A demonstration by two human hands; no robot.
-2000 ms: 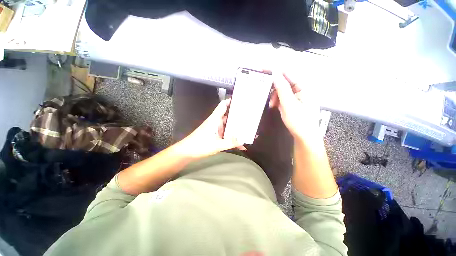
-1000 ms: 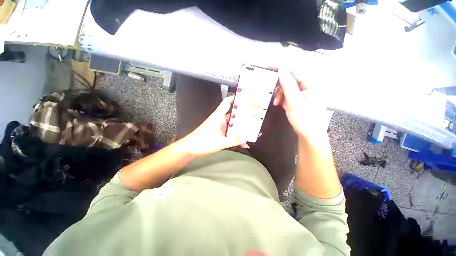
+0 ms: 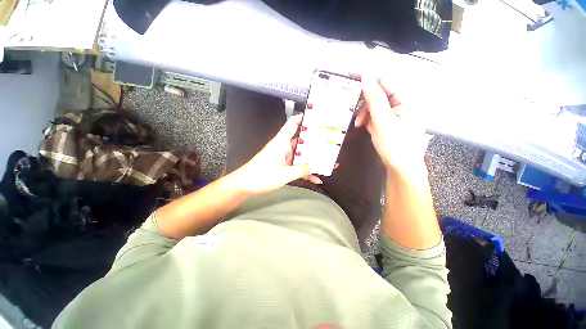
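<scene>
A smartphone (image 3: 326, 128) is held over my lap, its lit white screen showing rows with small red marks. My left hand (image 3: 283, 154) grips its lower left side, the thumb across the bottom edge. My right hand (image 3: 385, 125) is at its upper right edge, fingertips at the corner; whether it grips the phone is unclear. A black garment (image 3: 360, 22) lies on the white table beyond the phone, cut off by the top edge. A plaid fabric piece (image 3: 429, 18) shows at its right end. The needle area is not clearly visible.
The white table (image 3: 218, 54) has a measuring scale along its front edge. Brown checked cloth (image 3: 96, 154) and dark cloth (image 3: 58, 225) are heaped low at left. A blue crate (image 3: 472, 230) with black cloth stands on the floor at right. Papers (image 3: 54, 22) lie at upper left.
The phone screen has gone from nearly blank white to rows with red marks. Phone and both hands appear slightly higher and further right in the view. The garment's visible part has shifted right and up.
</scene>
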